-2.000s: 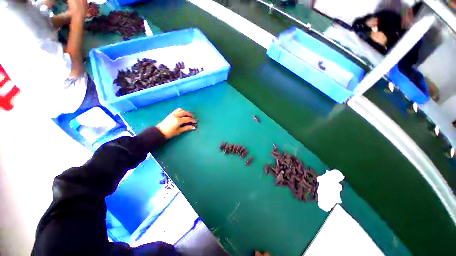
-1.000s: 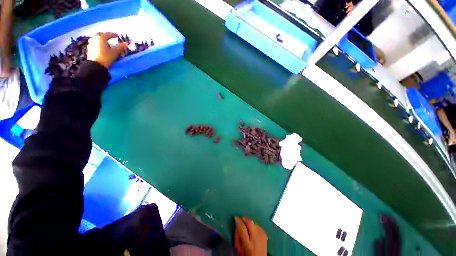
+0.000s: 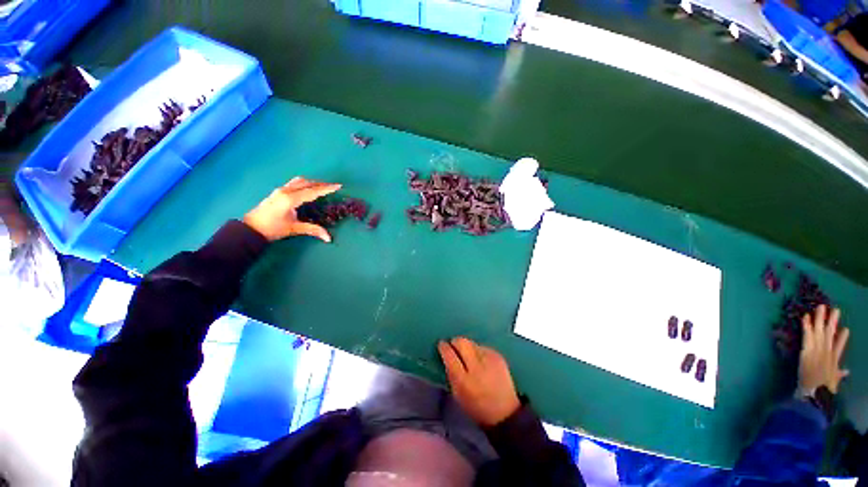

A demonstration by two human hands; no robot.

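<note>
My left hand is over the green bench at the left, thumb and fingers spread around the left end of a row of small dark parts. It partly hides them. My right hand rests near the bench's front edge, fingers curled down; whether it holds anything is hidden. A loose pile of dark parts lies in the middle, touching a crumpled white cloth. A white sheet lies to its right, with several dark pieces in pairs.
A blue tote with white liner and dark parts stands at the left end. A stray part lies near the far edge. At right, another person's hand touches a dark pile. Another blue bin stands beyond the bench.
My left hand has moved from the blue tote to the row of parts, fingers spread. The view has swung right, showing the whole white sheet and the neighbour's hand. My right hand stays near the front edge.
</note>
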